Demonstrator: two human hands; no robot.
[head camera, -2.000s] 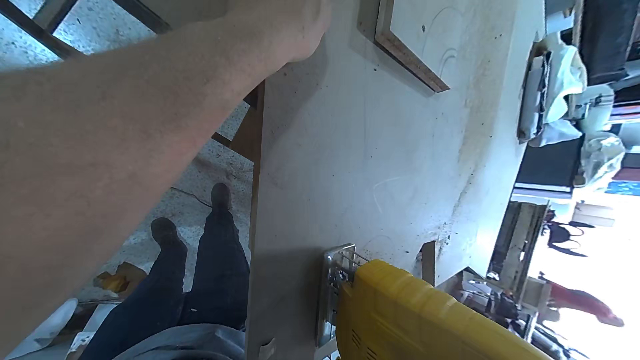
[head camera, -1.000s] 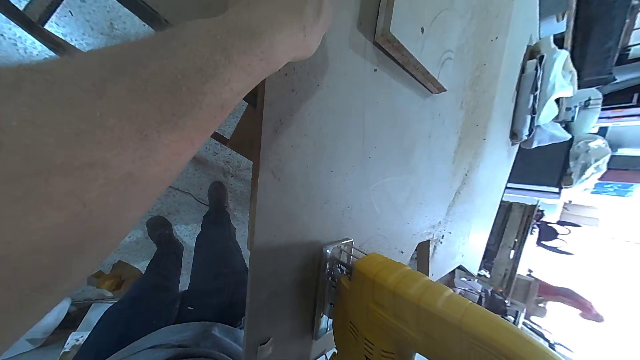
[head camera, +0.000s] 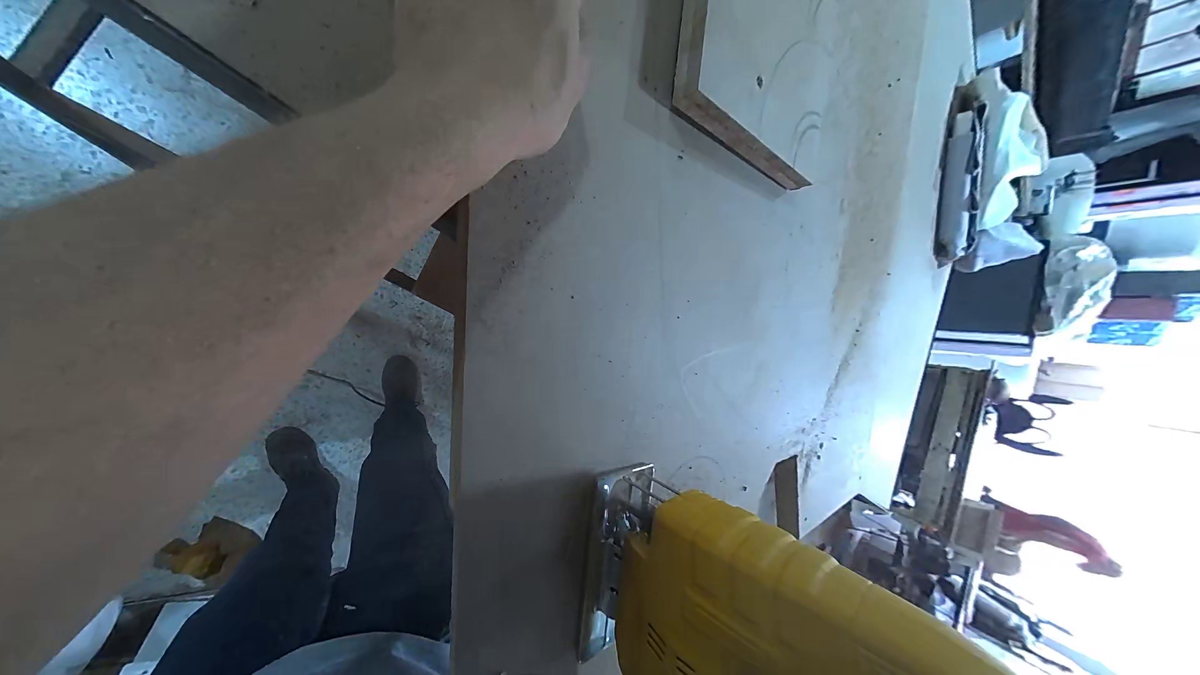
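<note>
My left forearm crosses from the left edge, and the heel of my left hand (head camera: 539, 89) is near the edge of a pale board (head camera: 656, 309). Its fingers are out of sight beyond the top of the view, so its hold cannot be seen. A yellow jigsaw (head camera: 750, 591) with a metal base plate (head camera: 600, 562) lies at the lower right, over the board; its blade is not visible. No hand shows on the visible part of the jigsaw. My right hand is out of view. A smaller board piece with a cut edge (head camera: 741, 145) rests on the pale board at the top.
Below the board's left edge are my legs and shoes, a thin cord (head camera: 347, 384) on the speckled floor and a dark metal frame (head camera: 103, 103). Bags and cloths (head camera: 1003, 159) are stacked beyond the far edge. Another person (head camera: 1055, 534) is at the far right.
</note>
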